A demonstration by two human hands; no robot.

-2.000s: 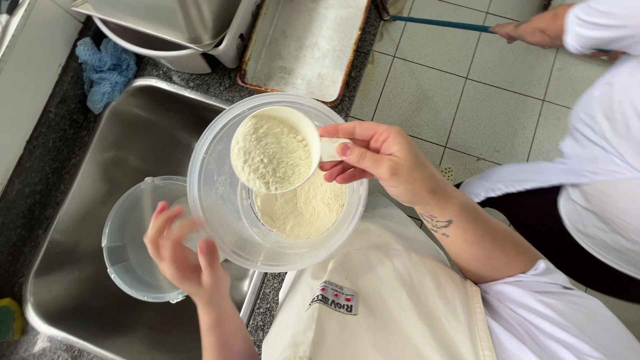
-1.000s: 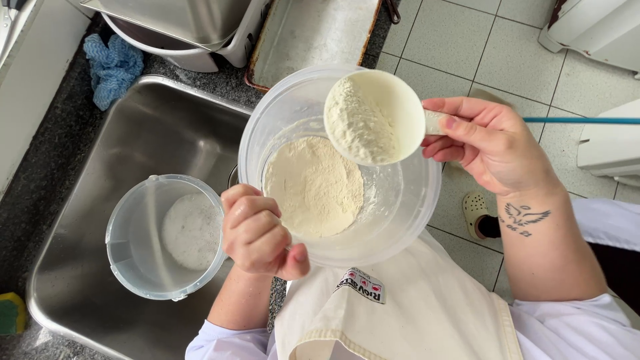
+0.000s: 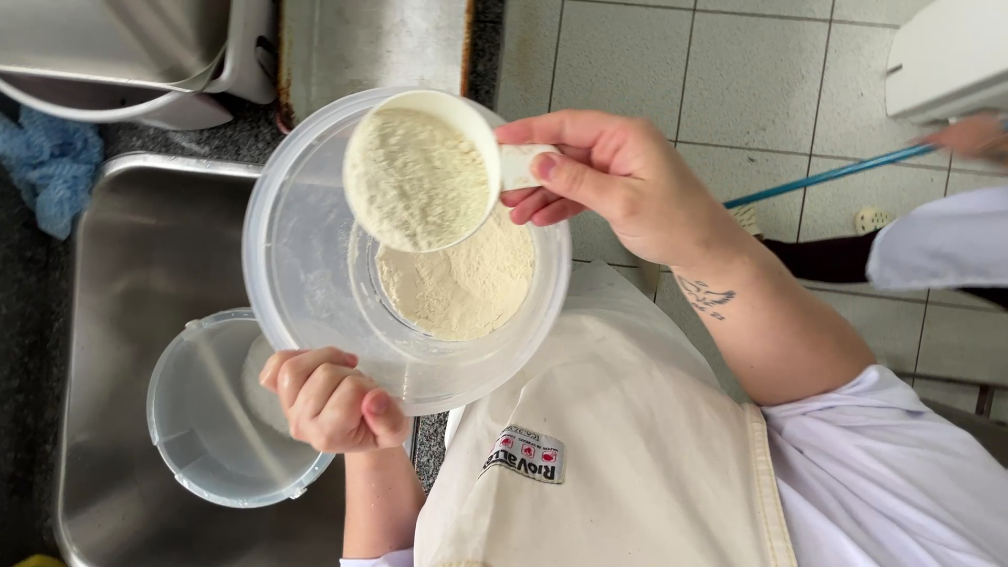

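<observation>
By its short handle my right hand (image 3: 598, 173) holds a white plastic scoop (image 3: 425, 169) heaped with pale flour, over a round translucent plastic tub (image 3: 303, 260). Loose flour (image 3: 465, 279) covers part of the tub's bottom. My left hand (image 3: 335, 398) is curled at the tub's near left rim, its fingers over the edge; part of its grip is hidden. The tub is in front of my cream apron (image 3: 614, 441), at the edge of the sink.
A translucent bucket (image 3: 197, 409) with whitish content stands in the steel sink (image 3: 157, 228). Beyond are a blue cloth (image 3: 47, 169), a metal container (image 3: 110, 39) and a worn metal tray (image 3: 374, 47). At right, a person's hand (image 3: 972, 138) holds a blue pole (image 3: 835, 175) above the tiled floor.
My left hand, open and off the tub two seconds ago, has closed at its rim. The scoop has moved from the tub's right side back over its far part. The other person's hand has come into view again.
</observation>
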